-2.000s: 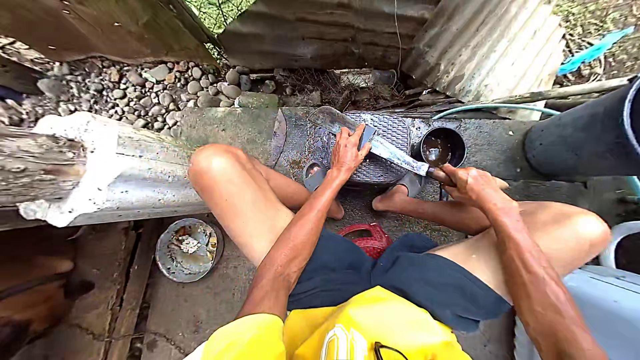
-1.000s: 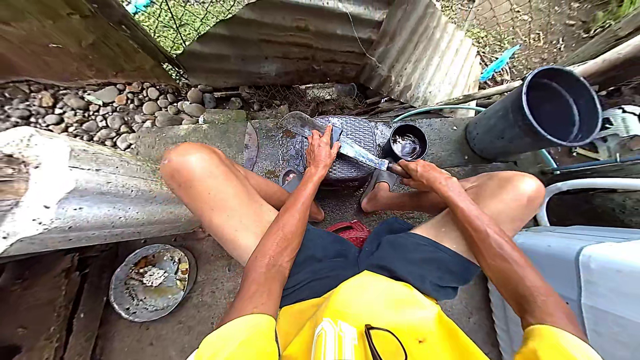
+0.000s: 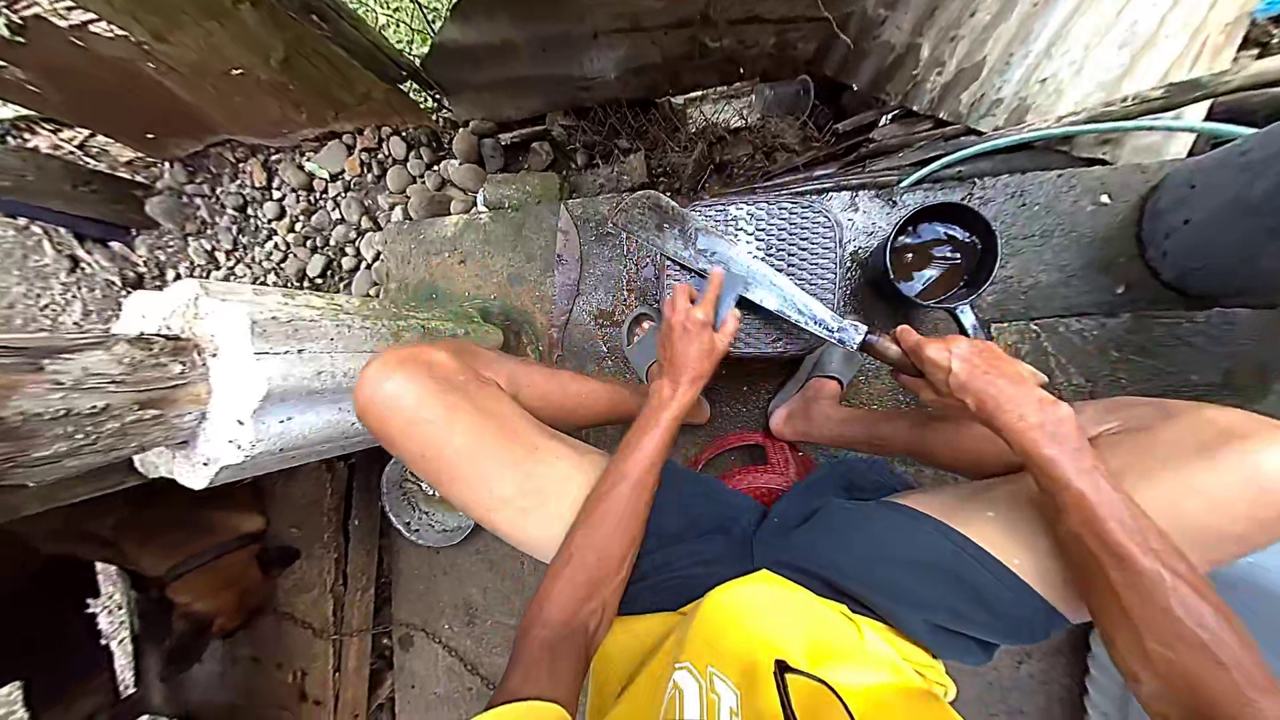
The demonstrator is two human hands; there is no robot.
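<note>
My right hand (image 3: 965, 370) is closed around the wooden handle of a machete (image 3: 770, 285), whose wide blade points up and left over a dark basket-weave plastic surface (image 3: 790, 225). My left hand (image 3: 697, 325) grips a small grey sharpening stone (image 3: 728, 298) against the middle of the blade. A dark pot of water (image 3: 935, 255) stands right of the blade, its handle toward my right hand. Another curved rusty blade (image 3: 566, 270) lies on the concrete left of the woven surface. A red plastic seat or basket (image 3: 765, 465) shows between my legs.
A metal bowl (image 3: 428, 505) sits by my left knee, and a chained brown dog (image 3: 215, 570) is at the lower left. Left stands a concrete post (image 3: 290, 370), with stones (image 3: 320, 205) behind. A black bucket (image 3: 1220, 220) and green hose (image 3: 1060, 130) are at right.
The stone in my left hand has moved along the blade, toward the handle. My right hand keeps its hold. The view has shifted, and the dog's head shows more at the lower left.
</note>
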